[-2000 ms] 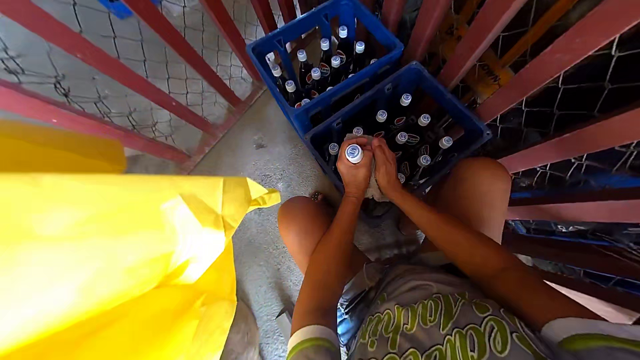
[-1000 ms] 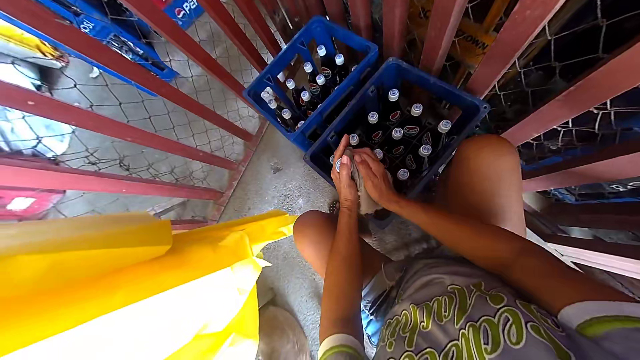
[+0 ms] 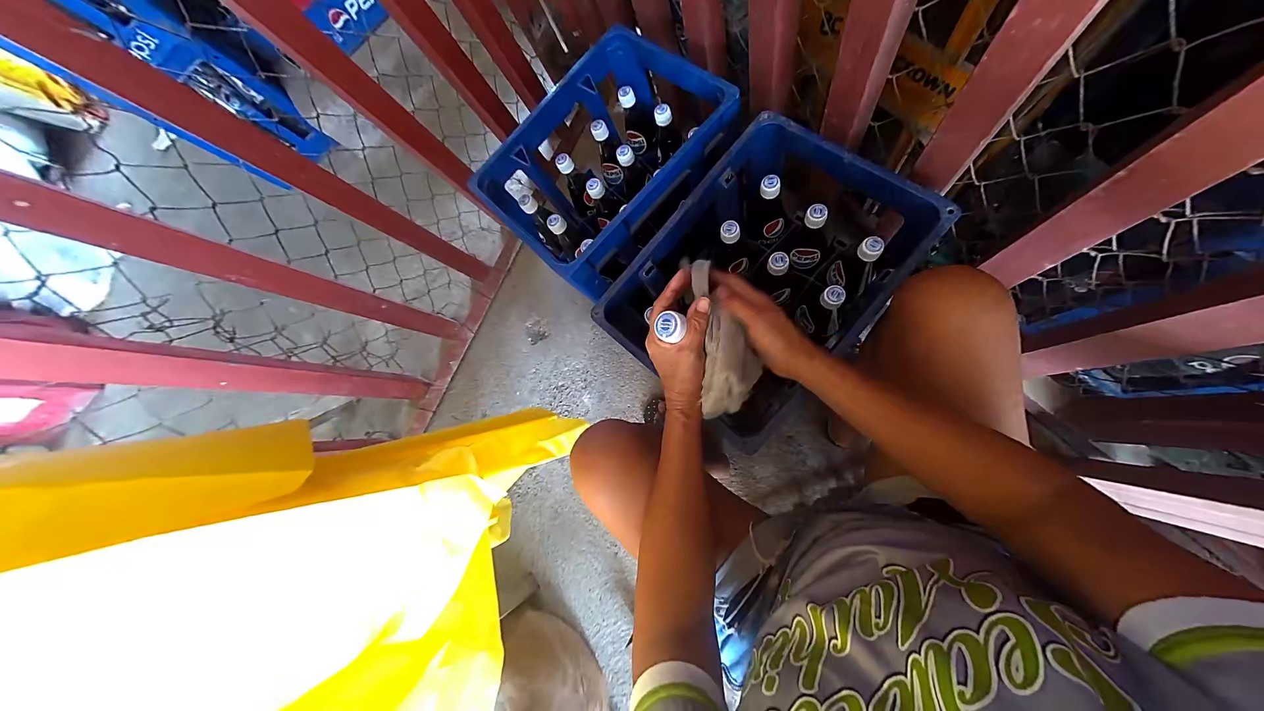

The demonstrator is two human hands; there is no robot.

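My left hand (image 3: 679, 357) is closed around a glass bottle, whose white cap (image 3: 670, 327) points up at the camera. A grey-brown cloth (image 3: 729, 360) hangs between my hands, and my right hand (image 3: 765, 321) has hold of it, slightly blurred. Both hands are over the near edge of a blue plastic crate (image 3: 652, 272) that holds several dark soda bottles (image 3: 778, 263) with white caps. Against its left side is a second blue crate (image 3: 484, 183), also with several capped bottles (image 3: 594, 188). The body of the held bottle is mostly hidden by my fingers.
Red metal bars (image 3: 355, 183) with wire mesh surround the crates on the left, far side and right. Yellow plastic sheeting (image 3: 395, 494) spreads over the lower left. Concrete floor (image 3: 553, 380) shows beside my knees. More blue crates (image 3: 197, 79) stand beyond the bars.
My hands have moved apart somewhat, and the cloth between them shows more than before. The bottle cap now shows clearly above my left hand.
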